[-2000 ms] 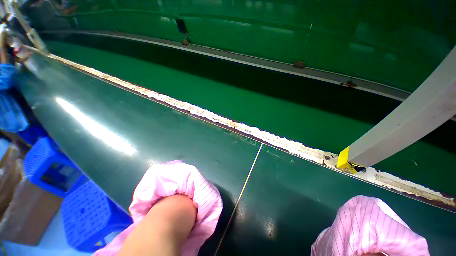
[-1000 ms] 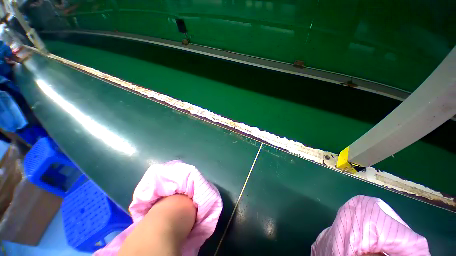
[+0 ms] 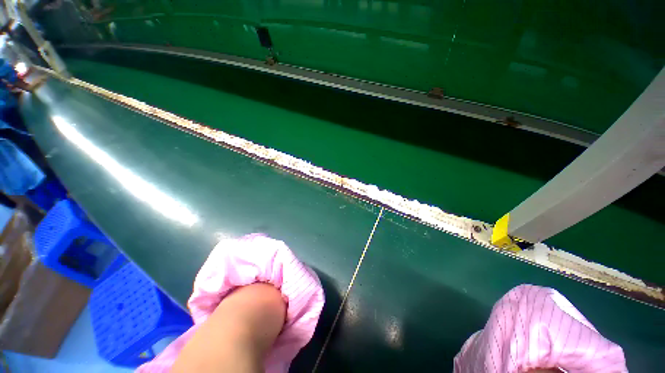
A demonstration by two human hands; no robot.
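The dark green worktop [image 3: 240,197] lies before me, with a thin pale seam. A pink striped sleeve [image 3: 240,255] rests on it at lower centre-left, bunched around a bare part of my left arm [image 3: 244,328]. Another pink striped sleeve [image 3: 539,328] rests at lower right, cut off by the bottom edge. No hand or finger of mine shows in the picture. The ragged whitish-brown edge strip [image 3: 313,171] runs between worktop and belt.
The green conveyor belt [image 3: 350,142] lies beyond the strip. A pale grey post [image 3: 590,193] with yellow tape at its foot slants up right. Blue stools [image 3: 135,309], a brown carton [image 3: 44,309] and a person's blue sleeve [image 3: 16,166] are at left.
The person in blue at the far left has shifted toward the picture's left edge, and the glare on the worktop reaches further up-left. My sleeves and left arm have not visibly moved.
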